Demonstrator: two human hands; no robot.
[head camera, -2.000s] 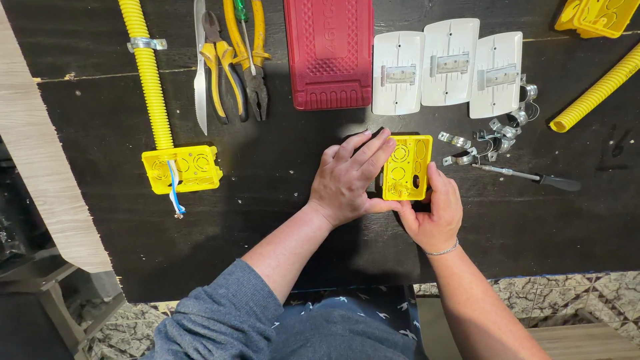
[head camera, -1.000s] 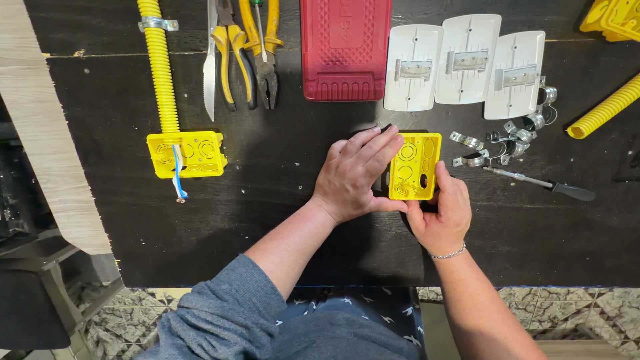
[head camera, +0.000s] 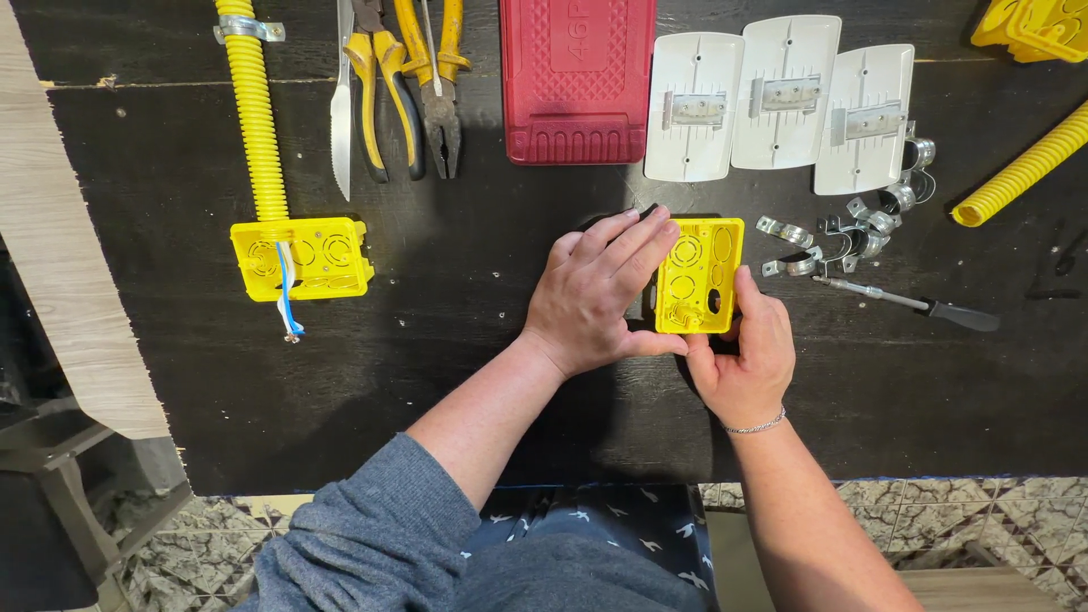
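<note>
A yellow plastic electrical box (head camera: 699, 276) stands upright in its long direction on the black tabletop, its hollow side facing up. My left hand (head camera: 599, 289) lies along its left side, fingertips on the upper left rim and thumb at the lower left corner. With thumb and fingers, my right hand (head camera: 748, 344) grips the lower right corner. Another yellow electrical box (head camera: 302, 259) lies at the left, joined to a yellow corrugated conduit (head camera: 255, 119); blue and white wires (head camera: 286, 289) come out of it. Metal conduit clamps (head camera: 871, 229) and a screwdriver (head camera: 901, 302) lie right of my hands.
Along the back are a serrated knife (head camera: 342, 110), diagonal cutters (head camera: 382, 93), combination pliers (head camera: 440, 110), a red plastic case (head camera: 578, 85) and white faceplates (head camera: 695, 106). A loose conduit piece (head camera: 1024, 166) and more yellow boxes (head camera: 1041, 30) sit at the right.
</note>
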